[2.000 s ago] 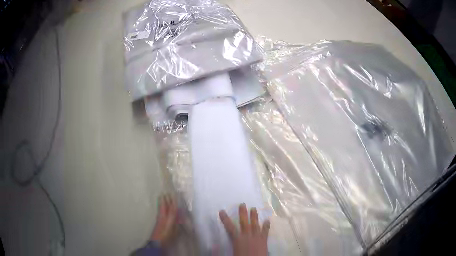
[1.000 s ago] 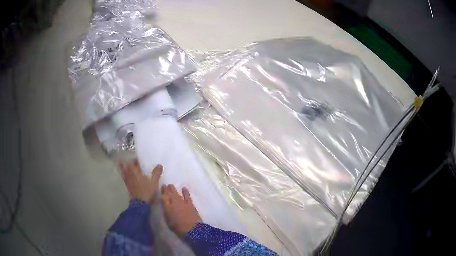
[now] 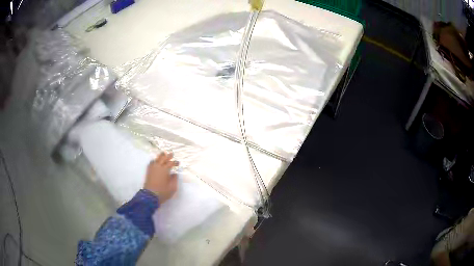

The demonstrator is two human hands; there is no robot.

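A long folded white sheet (image 3: 112,158) lies slantwise on the table, blurred in places. Its upper end goes under the edge of a shiny filled poly bag (image 3: 70,93). One hand shows, and by its place it looks like my right hand (image 3: 162,177), bare with a blue sleeve. It rests palm down on the sheet's right side, fingers slightly apart, grasping nothing. My left hand is not in view. Large flat poly bags (image 3: 197,98) with grey-white contents and a dark mark lie beyond the sheet.
Thin pale strands (image 3: 240,98) with a yellow tip cross the poly bags to the table's right edge (image 3: 306,148). A blue block (image 3: 122,5) and a small dark ring (image 3: 96,24) are at the back. A grey cable (image 3: 14,192) lies left. Another table (image 3: 432,67) stands right.
The view has swung right, so the table things appear further left. My left hand has left the picture. My right hand is further along the sheet. More floor and another table show.
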